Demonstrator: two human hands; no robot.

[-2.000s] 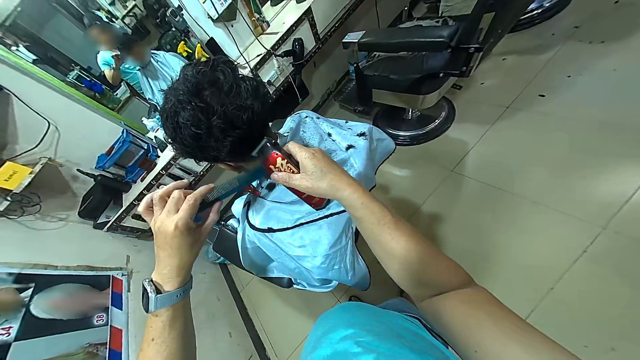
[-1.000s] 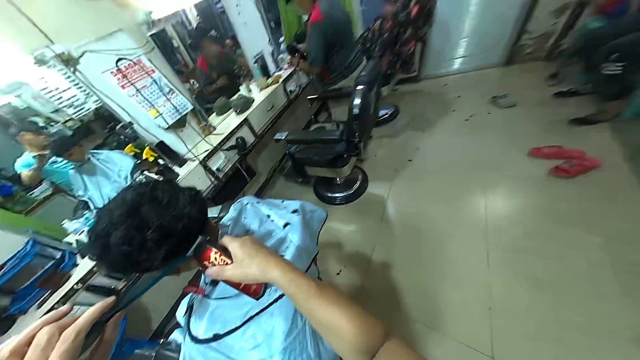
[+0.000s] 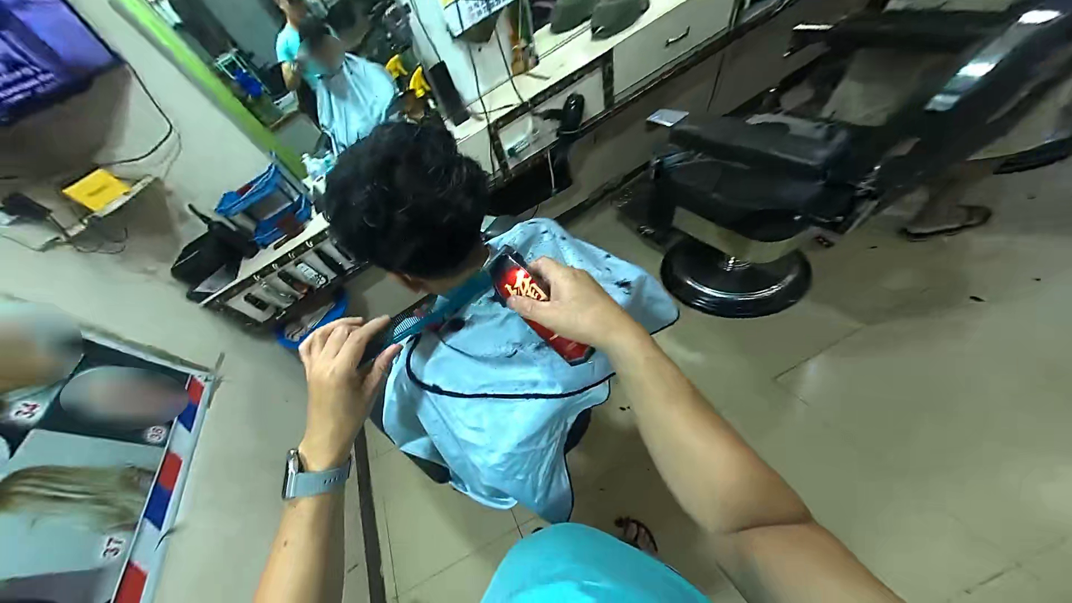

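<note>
A person with dark, wavy hair (image 3: 406, 197) sits below me under a light blue barber cape (image 3: 494, 435) dotted with hair clippings. My left hand (image 3: 342, 377), with a watch (image 3: 314, 479) at its wrist, holds a blue comb (image 3: 444, 306) that slants up toward the lower hair and neck. Red and black hair clippers (image 3: 536, 306) are in my right hand (image 3: 578, 310); their head is at the comb's far end, close to the neck. A black cord (image 3: 502, 394) curves across the cape. The clippers' blade is not clear to see.
To the right stands a black barber chair (image 3: 754, 176) on a round base. A counter with drawers (image 3: 662, 46) runs below the mirror (image 3: 251, 50). Blue baskets (image 3: 268, 205) sit at the counter's left part. A poster (image 3: 92, 469) hangs at lower left. A sandalled foot (image 3: 946, 222) shows behind the chair.
The view swung toward the chairs and floor, then back. Both hands keep hold of the comb and clippers, near the lower hair and neck throughout.
</note>
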